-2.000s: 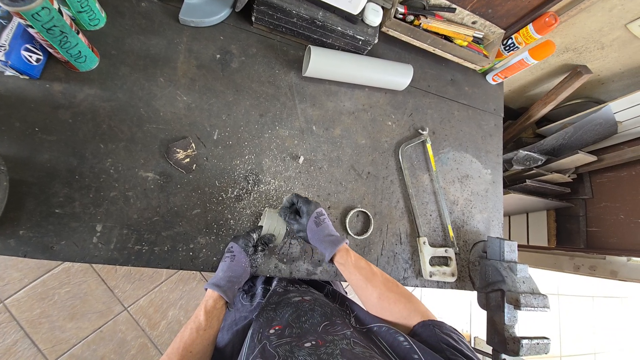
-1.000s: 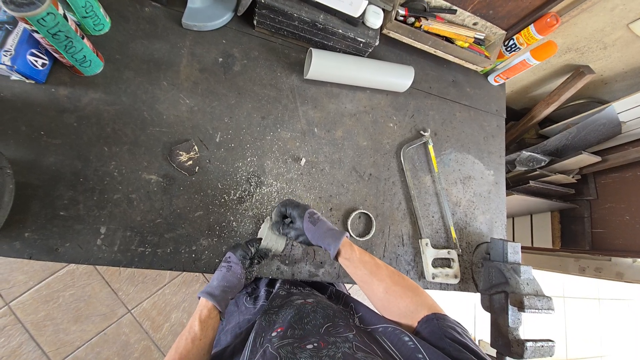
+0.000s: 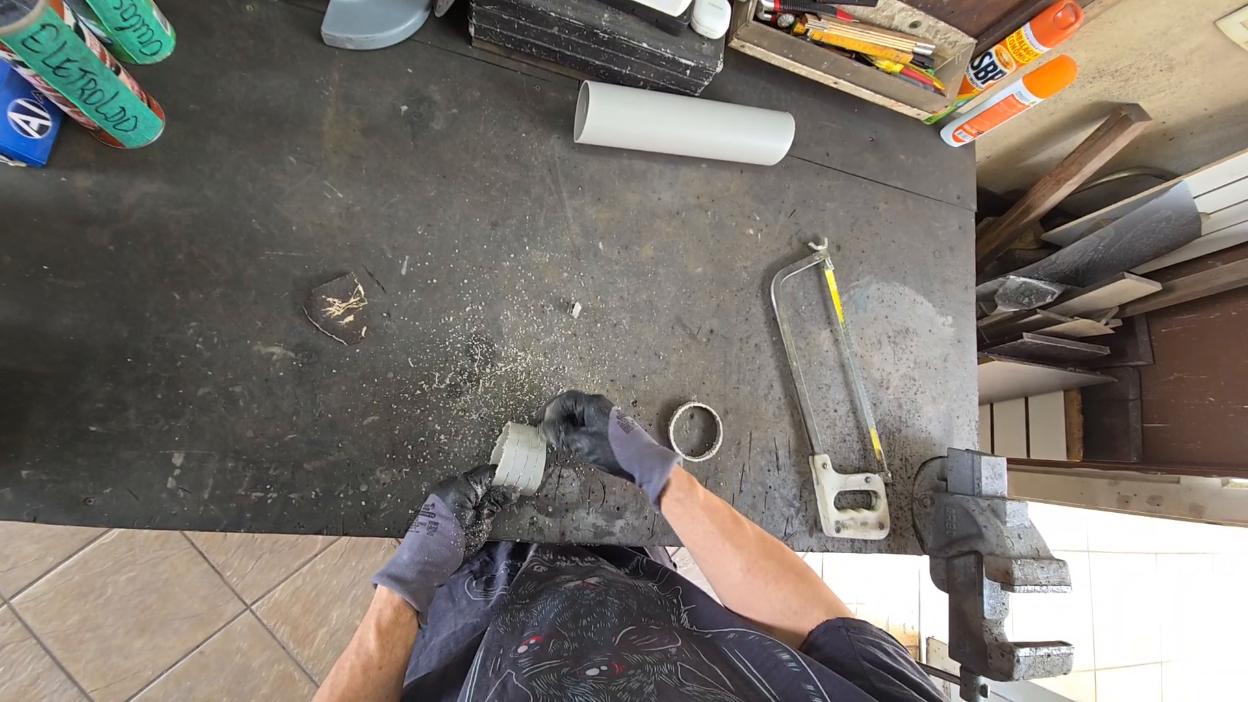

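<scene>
My left hand (image 3: 458,517), in a grey and black work glove, grips a short piece of pale plastic pipe (image 3: 521,456) near the front edge of the workbench. Lines run around the pipe's wall. My right hand (image 3: 595,434), gloved alike, is at the pipe's upper right side with its fingers curled; whether it holds anything is hidden. To its right lies a thin pale ring (image 3: 696,404). A hacksaw (image 3: 854,495) with a white handle rests farther right. Pale shavings (image 3: 487,361) are scattered beyond my hands, with a small pale chip (image 3: 574,309) among them.
A longer white pipe (image 3: 684,122) lies toward the back, below a dark case (image 3: 595,44) and a wooden tool box (image 3: 848,63). A metal bench vise (image 3: 985,556) is mounted at the right front corner. Spray cans (image 3: 1014,100) stand back right; labelled cans (image 3: 97,88) are back left.
My right hand has shifted a little along the pipe piece, and more of the piece's wall shows between my hands now. The ring and the hacksaw have stayed put.
</scene>
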